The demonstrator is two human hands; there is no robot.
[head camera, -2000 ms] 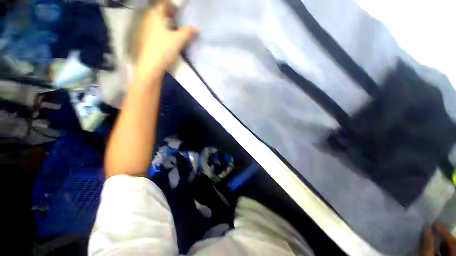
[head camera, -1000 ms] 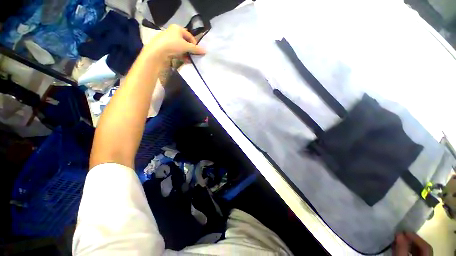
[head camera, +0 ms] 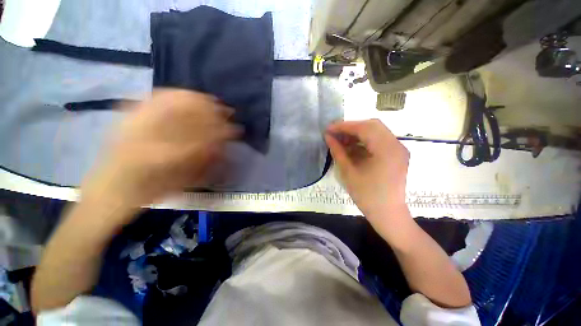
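The pale grey-blue front panel (head camera: 293, 127) lies flat on the machine table, with a dark rim along its curved lower edge. The black-navy pocket bag (head camera: 213, 57) lies on it, with dark strips running out on both sides. My left hand (head camera: 169, 143) is blurred over the panel and the lower left of the pocket bag; its fingers cannot be made out. My right hand (head camera: 350, 143) pinches the panel's right edge between thumb and fingers. The presser foot area with a yellow-green bit (head camera: 318, 64) is at the end of the right strip.
The off-white sewing machine head (head camera: 439, 32) spans the upper right. Black-handled scissors (head camera: 478, 130) lie on the table right of my right hand. A printed ruler (head camera: 465, 200) runs along the front edge. Blue crates (head camera: 535, 267) and cloth pieces are below the table.
The view has swung right and levelled, showing the machine and scissors. My left hand has left the panel's far corner and moved near the pocket bag. My right hand is now at the panel's right edge.
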